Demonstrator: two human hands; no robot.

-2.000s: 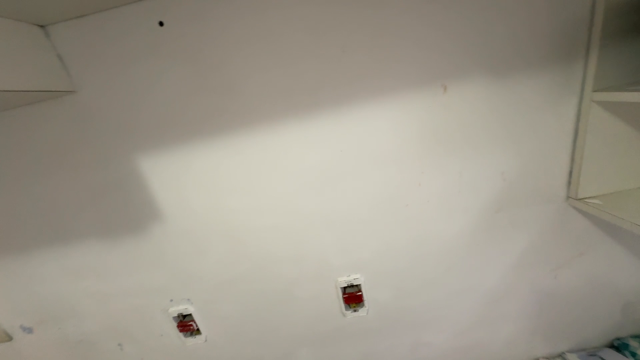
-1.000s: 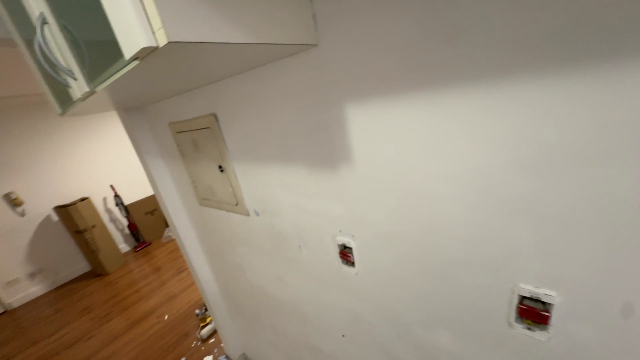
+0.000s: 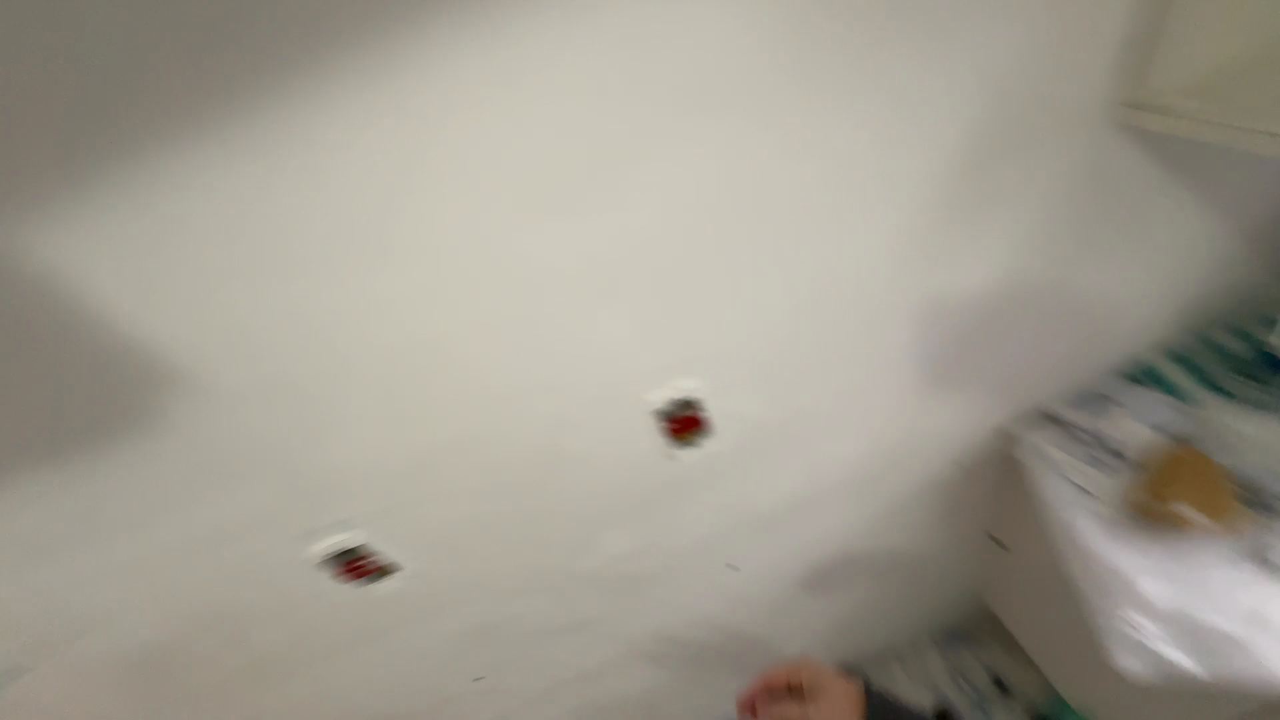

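Observation:
My right hand (image 3: 803, 690) shows at the bottom edge, in front of the white wall (image 3: 520, 300), with a dark sleeve (image 3: 893, 702) running off to its right. It is blurred and cut off by the frame, so whether it holds anything cannot be told. Above and left of it, an uncovered electrical wall box (image 3: 684, 421) with red parts inside is set in the wall. Lower down at the left is a second such wall box (image 3: 357, 562). My left hand is out of view.
At the right, a cabinet or counter (image 3: 1030, 560) carries crumpled plastic sheeting (image 3: 1170, 600) and a round yellowish-brown object (image 3: 1187, 488). A pale wall cabinet or shelf (image 3: 1210, 70) juts in at the upper right. Patterned covering (image 3: 985, 665) lies low beside the counter.
The view has swung right and down from the cabinet and floor side of one second ago. My right hand, seen in neither earlier frame, now shows at the bottom.

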